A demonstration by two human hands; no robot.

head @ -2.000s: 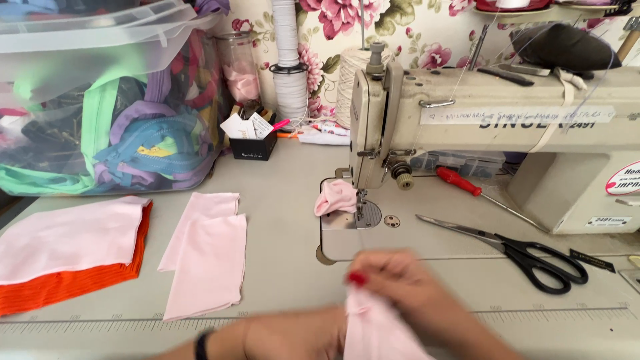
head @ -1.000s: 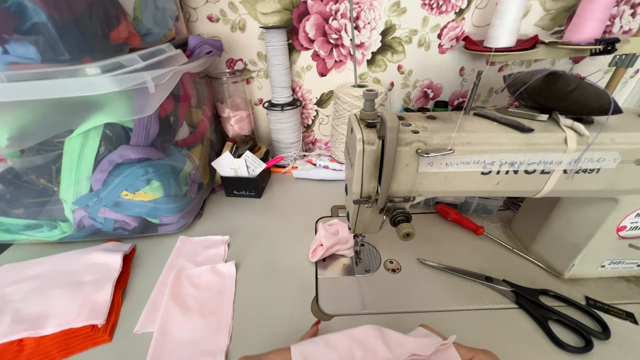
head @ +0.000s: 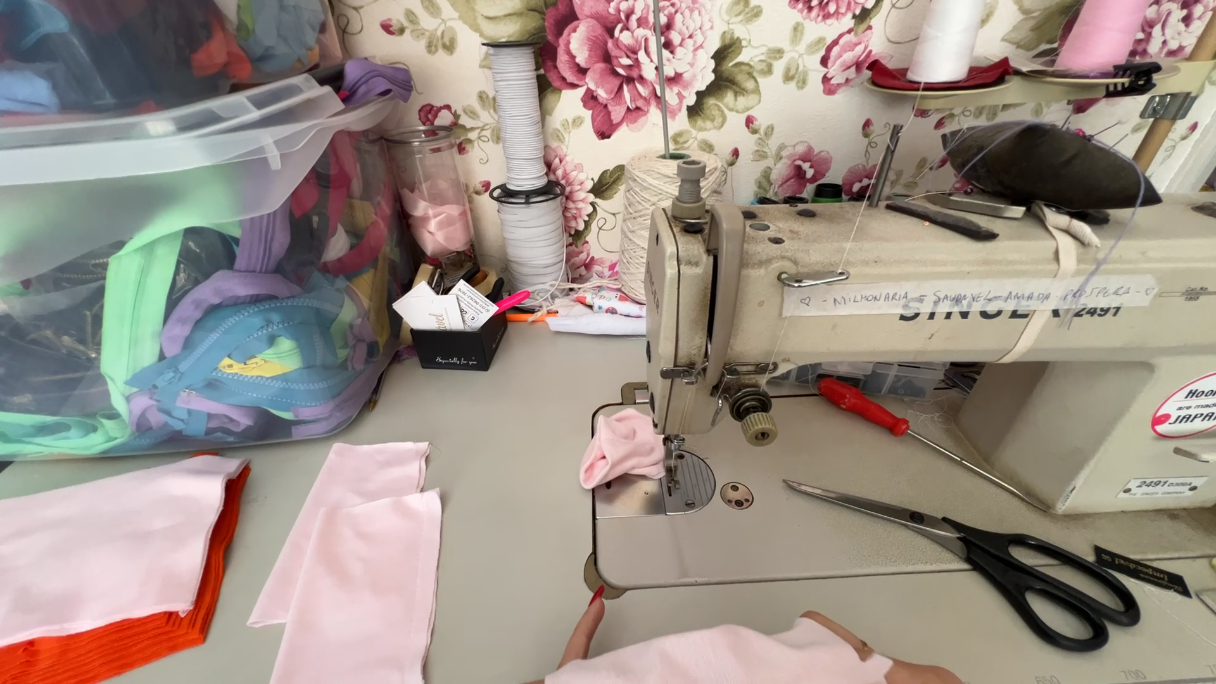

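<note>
A light pink fabric piece (head: 722,655) lies over both hands at the bottom edge. One finger of my left hand (head: 581,635), with a red nail, sticks up at the fabric's left; the rest of that hand is hidden. Part of my right hand (head: 841,635) shows at the fabric's right end, its fingers mostly covered. Above them stands a Singer sewing machine (head: 817,256), with a bunched pink cloth (head: 622,448) beside its presser foot. Two pink fabric strips (head: 366,579) overlap on the table at left. Farther left, another pink piece (head: 104,546) rests on orange ribbed fabric (head: 204,594).
Black-handled scissors (head: 959,537) and a red-handled screwdriver (head: 864,407) lie right of the needle. A clear plastic bin (head: 218,171) of zippers, a black card box (head: 461,344), a glass jar (head: 437,199) and cord spools (head: 532,233) stand behind at left.
My hands were higher on the table, holding the pink fabric raised and bunched; now they are low at the bottom edge with the fabric spread over them. The view has shifted.
</note>
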